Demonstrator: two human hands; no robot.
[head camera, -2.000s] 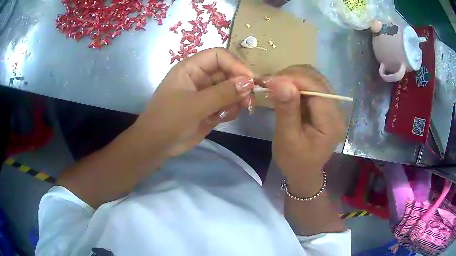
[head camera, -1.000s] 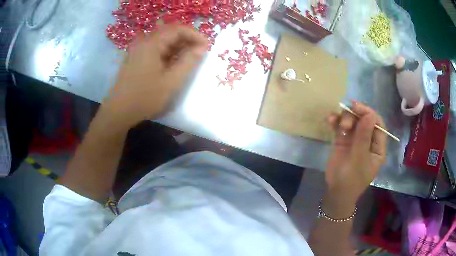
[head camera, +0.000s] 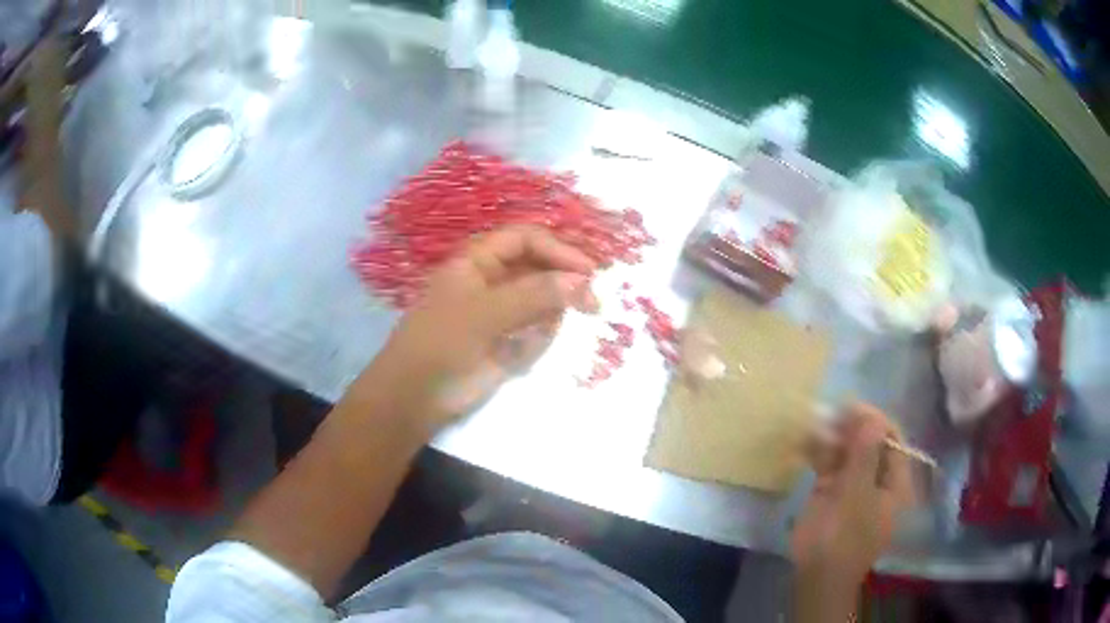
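The picture is blurred by motion. My left hand (head camera: 493, 323) is over the front edge of the red-part pile (head camera: 469, 201), fingers curled and thumb near the fingertips; whether it holds a part is not clear. My right hand (head camera: 856, 487) is at the right edge of the tan work board (head camera: 743, 426) and holds a thin pale stick (head camera: 908, 453) that points out to the right. A white glue blob (head camera: 702, 355) is on the board's upper left part, with tiny pale bits beside it. A smaller loose group of red parts (head camera: 615, 347) lies left of the board.
Behind the board are a parts box (head camera: 730, 268) with red pieces and a clear bag with yellow bits (head camera: 903, 256). A pink mug (head camera: 970, 371) and red carton (head camera: 1013, 462) stand at the right. A ring-shaped roll (head camera: 201, 152) lies far left. Another person's arm (head camera: 46, 134) shows at the left edge.
The view has swung up and left, showing more bench and the green surface. My hands have parted from their meeting in front of me; the left moved to the red pile, the right kept the stick.
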